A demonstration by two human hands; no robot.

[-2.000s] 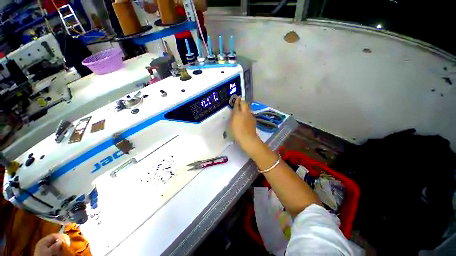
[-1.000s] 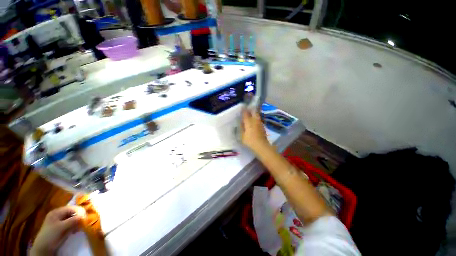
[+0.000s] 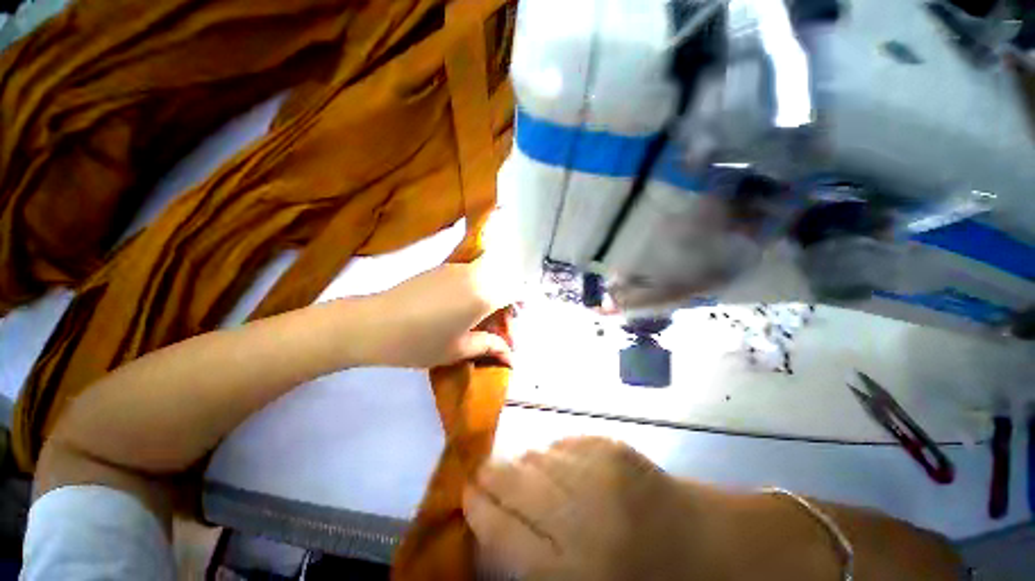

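Observation:
A rust-brown fabric strip (image 3: pixel 469 414) runs from the back over the white table towards the front edge. My left hand (image 3: pixel 437 316) presses on the strip just left of the needle area, its fingertips washed out by the lamp. My right hand (image 3: pixel 573 511) holds the strip nearer the front edge, its fingers partly hidden. The sewing machine head (image 3: pixel 636 210), white with a blue stripe, stands right of the strip. A large heap of rust-brown strips (image 3: pixel 341 148) lies at the left and back.
Thread snips (image 3: pixel 902 426) with dark red handles lie at the right, beside a slim dark red tool (image 3: pixel 1000 465). Small dark scraps (image 3: pixel 774 329) are scattered on the bed. A measuring scale (image 3: pixel 306 516) runs along the front edge.
The view has swung left and down to the needle area. My right hand has left the control panel and is now on the strip. My left hand is on the strip by the needle area.

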